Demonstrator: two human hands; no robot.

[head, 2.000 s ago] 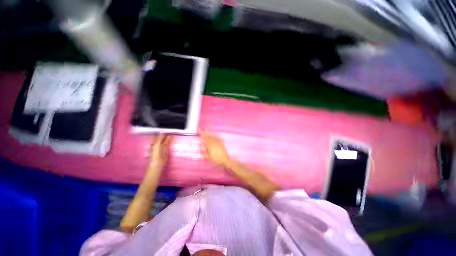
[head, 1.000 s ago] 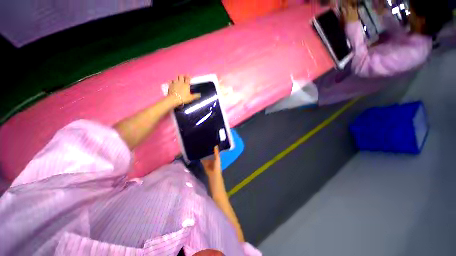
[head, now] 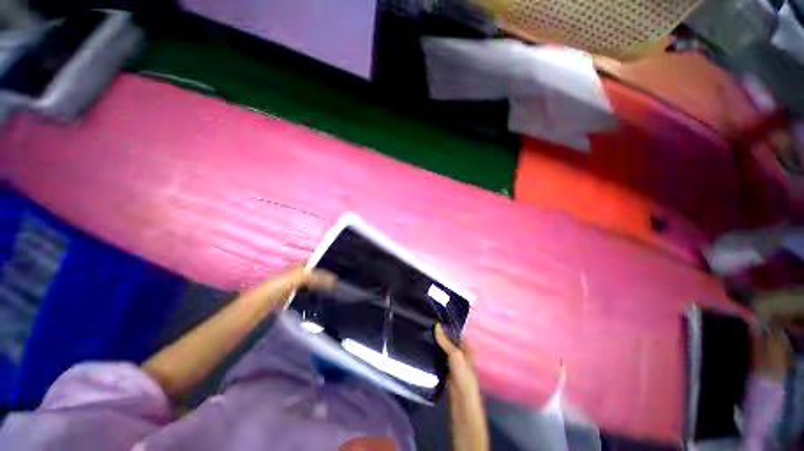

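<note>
A black tablet (head: 379,304) with a white interleaf showing along its edges lies tilted over the near edge of the pink bench, in front of me. Bright glare crosses its glossy front, and a small white label (head: 438,295) shows near its right corner. My left hand (head: 308,280) is at the tablet's left side, with the fingers over its front; it is blurred. My right hand (head: 451,351) holds the right edge, thumb on the front and the other fingers hidden beneath.
The pink bench (head: 203,167) runs beside a green strip (head: 353,132). Blurred stacked tablets (head: 75,66) are at the far left. Another tablet (head: 721,374) lies at the right by another person's arm (head: 769,388). White sheets (head: 538,84) and a yellow card (head: 599,22) are beyond. Blue material (head: 84,304) is at lower left.
The view has swung back to the left. The tablet between my hands has turned from nearly upright to slanted across the view. My left hand has moved from its top edge to its left side.
</note>
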